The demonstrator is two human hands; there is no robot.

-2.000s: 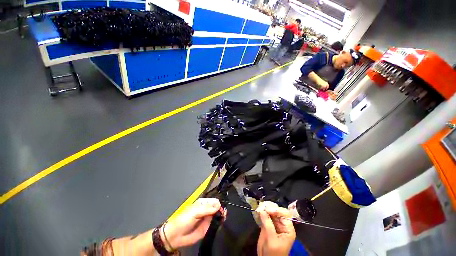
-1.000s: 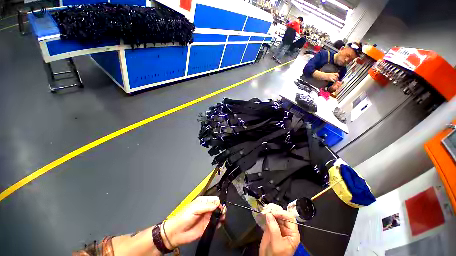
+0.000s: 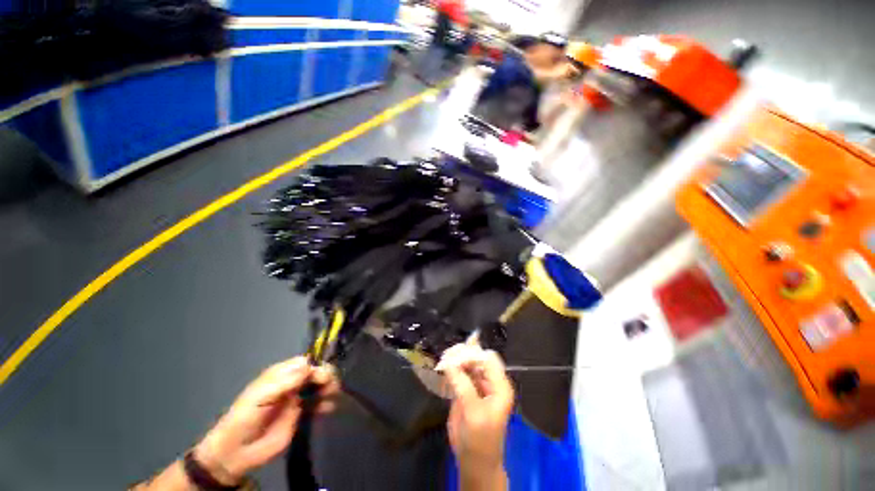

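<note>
My left hand point(image 3: 278, 408) is at the lower left and holds a black strap point(image 3: 302, 451) that hangs down below it. My right hand point(image 3: 477, 398) is at the lower middle and pinches a thin straight rod point(image 3: 547, 367), which sticks out to the right. The rod's left end is blurred. A large heap of black straps point(image 3: 384, 230) with silvery glints lies on the dark table point(image 3: 542, 384) beyond my hands. The jar is hard to make out behind my right hand.
A yellow-rimmed holder point(image 3: 552, 288) with dark blue cloth is at the table's far right corner. The orange control panel point(image 3: 758, 211) is on the right. A blue tote point(image 3: 552, 455) is low beside the table. A person point(image 3: 513, 91) sits farther back. A blue-and-white conveyor point(image 3: 144, 105) stands across the aisle.
The view has turned right and blurred, so the orange panel now shows more fully. My hands are farther apart, and the rod has moved away from the strap.
</note>
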